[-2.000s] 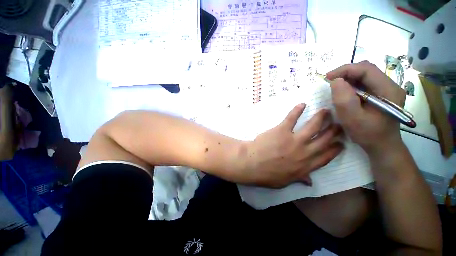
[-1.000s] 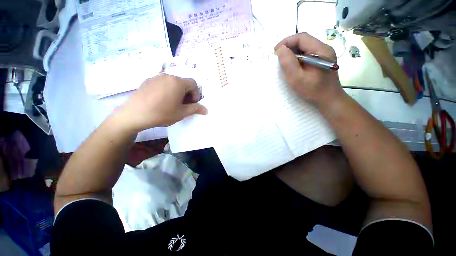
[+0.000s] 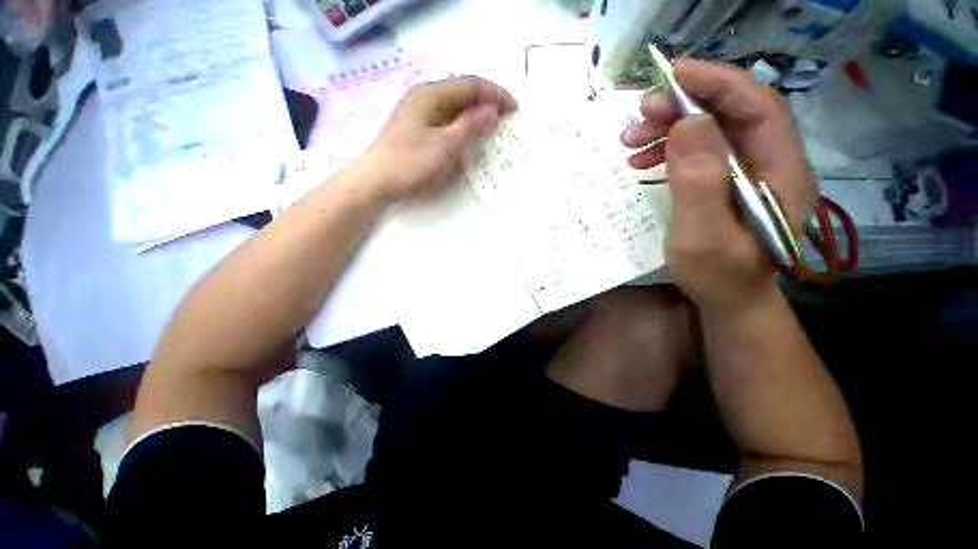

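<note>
My right hand (image 3: 735,177) grips a silver pen (image 3: 751,198), raised over the right side of the papers, its tip pointing up and away from the page. My left hand (image 3: 445,134) is over the upper part of the papers, fingers bent; whether it pinches a page is hidden. An open paper with handwriting and a crease (image 3: 574,214) lies in front of me and overhangs the table edge. Blank white pages (image 3: 413,273) lie left of it. A pink form (image 3: 354,80) shows partly behind my left hand.
Printed forms (image 3: 193,118) lie at left on the white table (image 3: 86,290). A dark object (image 3: 301,112) shows between the forms and the pink sheet. Red-orange scissors handles (image 3: 836,236) are behind my right hand. Mixed clutter is at upper right. A crumpled white cloth (image 3: 316,429) is below the table.
My right hand has lifted the pen off the page and turned it. My left hand moved from the lined sheet to the papers' upper part. Handwriting now shows where blank lined paper was. The view has shifted.
</note>
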